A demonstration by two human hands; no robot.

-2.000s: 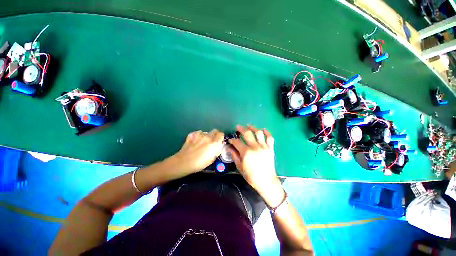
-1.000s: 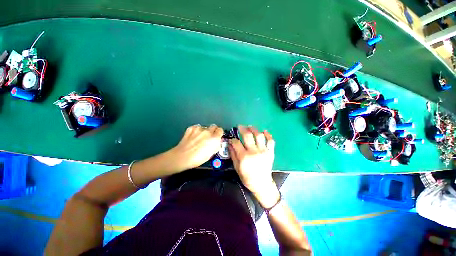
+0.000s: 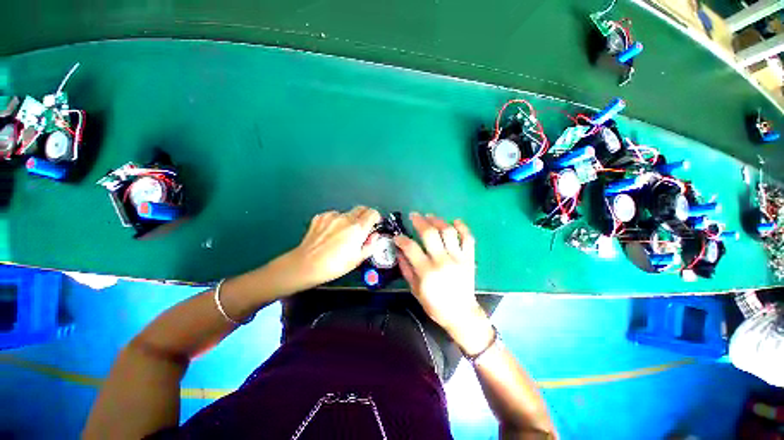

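A black speaker housing with a round silver-white disc sits at the bench's front edge, in front of my body. A blue battery shows end-on at its near side. My left hand grips the housing from the left, fingers curled at its upper rim. My right hand holds it from the right, with the thumb over the disc's edge. The fingers hide much of the housing's sides and any small part between them.
Wired speaker units crowd the right of the green bench, with a heap of loose wired boards beyond. One unit and a small group lie at left. The conveyor carries spaced units.
Both hands stay on the housing with small finger shifts, and more of the disc shows. The units on the conveyor have moved left. The view has shifted slightly.
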